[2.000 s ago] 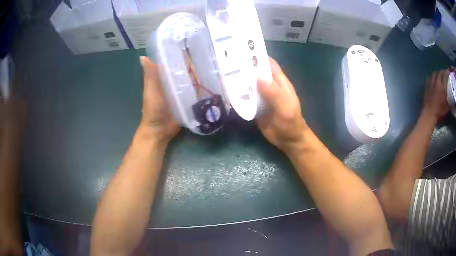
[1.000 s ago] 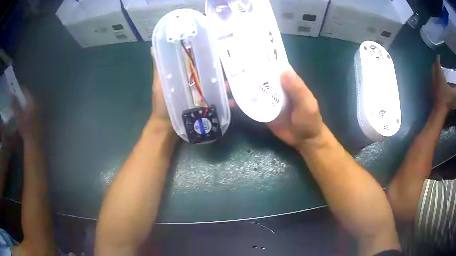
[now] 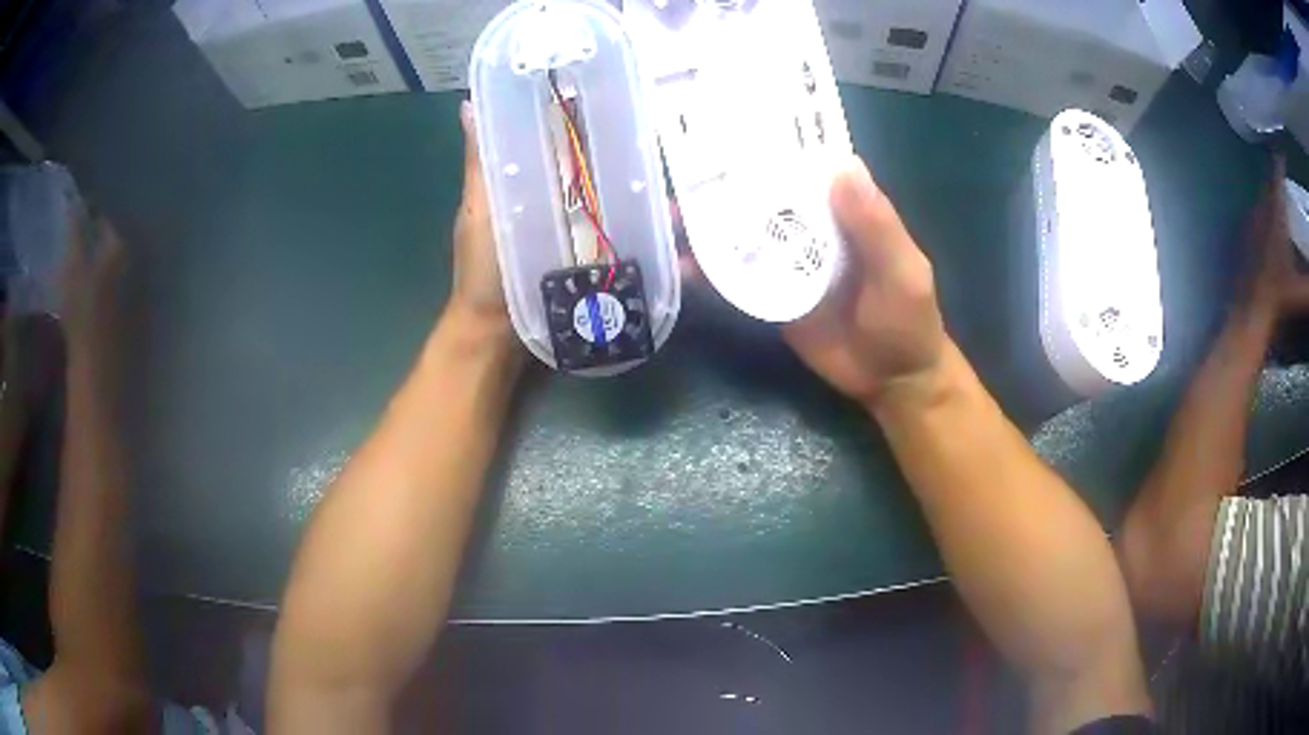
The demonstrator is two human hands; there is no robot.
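My left hand (image 3: 485, 237) holds a frosted oval housing (image 3: 514, 237) by its left side, open face towards me. Inside it, a black square fan (image 3: 597, 319) sits at the near end, and thin red, yellow and dark lead wires (image 3: 577, 172) run up from it. My right hand (image 3: 883, 295) holds a white oval cover (image 3: 754, 151) by its lower right edge, beside the housing. The cover shows a round vent grille near its lower end. Its top end is cut off by the picture's edge. Most left-hand fingers are hidden behind the housing.
A closed white appliance unit (image 3: 1103, 251) lies on the dark green bench (image 3: 359, 431) at right. White cartons (image 3: 294, 50) line the far edge. Crumpled clear plastic (image 3: 1260, 94) is at far right. Other people's arms (image 3: 94, 460) reach in at both sides; the left one's hand is blurred, at a translucent part.
The housing and cover have opened apart from each other and now face me more squarely, with the fan and wires plainer. Both have shifted slightly up and right since one second ago.
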